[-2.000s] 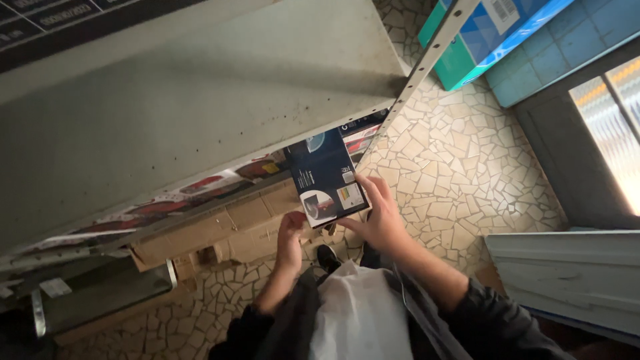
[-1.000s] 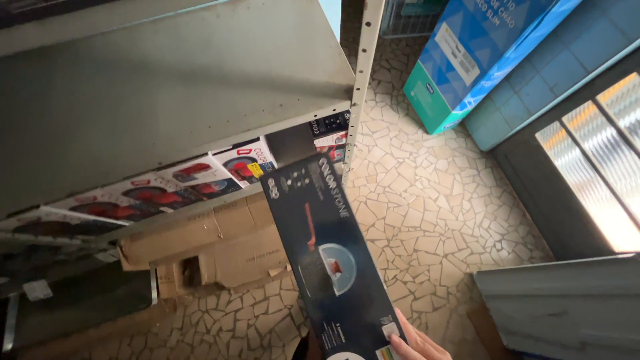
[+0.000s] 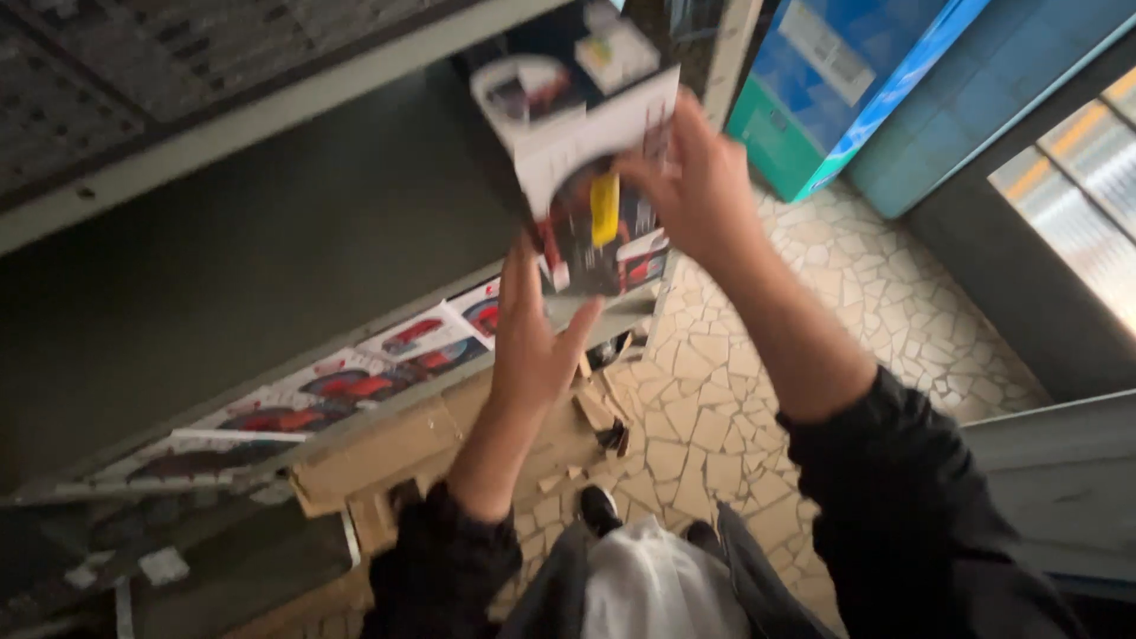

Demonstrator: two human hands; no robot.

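Note:
A printed cardboard product box (image 3: 590, 151) with a white, dark and red end face and a yellow sticker is held up over the front edge of a grey metal shelf (image 3: 355, 213), at its right end. The box is motion-blurred. My right hand (image 3: 701, 182) grips its right side, thumb across the printed face. My left hand (image 3: 537, 333) is at its lower left edge, fingers upright against the side and thumb spread beneath the bottom. The far end of the box reaches in above the shelf.
A row of printed boxes (image 3: 355, 382) stands on the level below the shelf. Flattened brown cardboard (image 3: 399, 453) lies beneath. A tall blue and green box (image 3: 825, 89) stands on the stone-patterned floor (image 3: 710, 390) at the upper right. A perforated metal upright (image 3: 732, 53) borders the shelf's right end.
One second ago a dark box was held low over the floor; now a box is raised at the shelf with both hands on it. The view has shifted.

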